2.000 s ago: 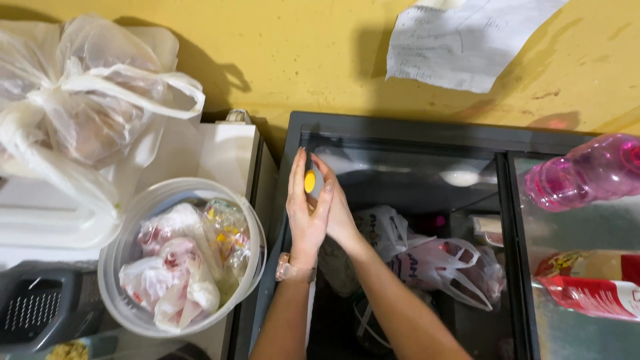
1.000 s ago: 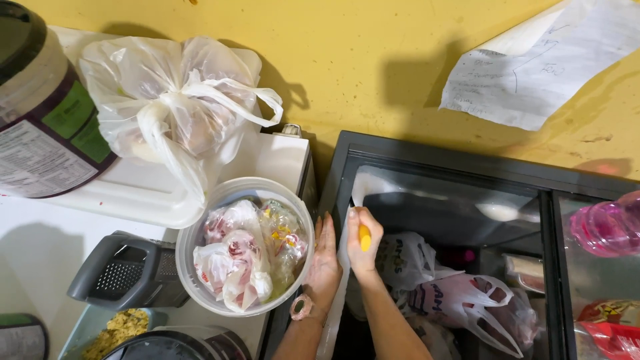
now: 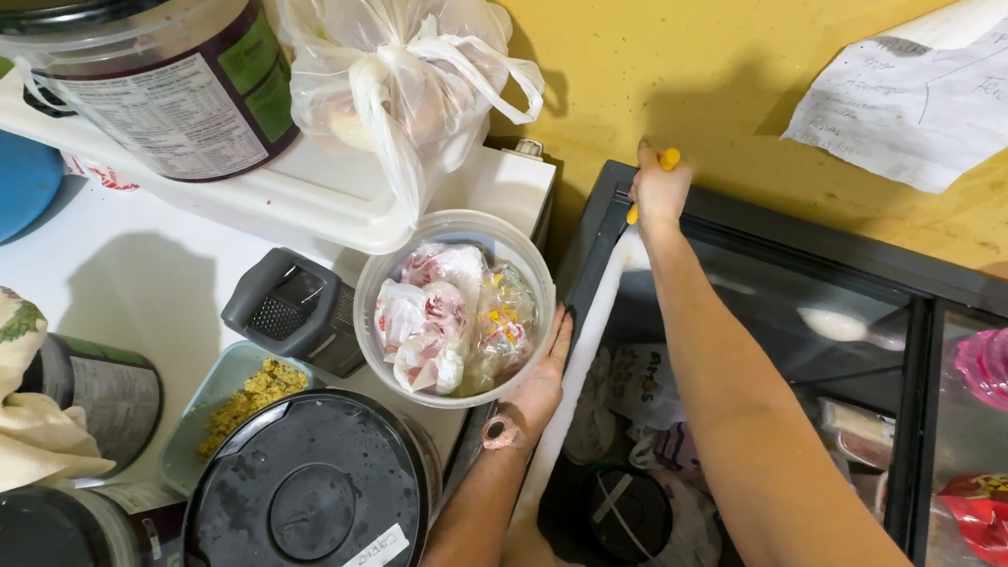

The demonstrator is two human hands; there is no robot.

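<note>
My right hand [image 3: 663, 189] grips a yellow-handled tool [image 3: 670, 159] at the back left corner of the open chest freezer [image 3: 602, 213]; the tool's kind cannot be told. The tool's lower end touches the freezer rim near a strip of white frost [image 3: 587, 366] along the inner left wall. My left hand [image 3: 542, 386], with a watch or bracelet [image 3: 499, 432] at the wrist, lies flat by the freezer's left rim, fingers extended, against the side of a round clear plastic tub [image 3: 361, 315]. Knotted plastic bags [image 3: 437, 315] fill the tub.
A box grater [image 3: 295, 303], a food container [image 3: 185, 429], a black-lidded bucket [image 3: 311, 488] and a tied white bag [image 3: 409, 94] stand left. Inside the freezer lie bags and a dark round-lidded container [image 3: 630, 512]. A pink bottle [image 3: 984, 366] rests at right; handwritten paper [image 3: 913, 94] hangs above.
My hands were together two seconds ago and are now apart. My right hand has moved back along the freezer's left side to the corner with the yellow-handled tool. The view has shifted left.
</note>
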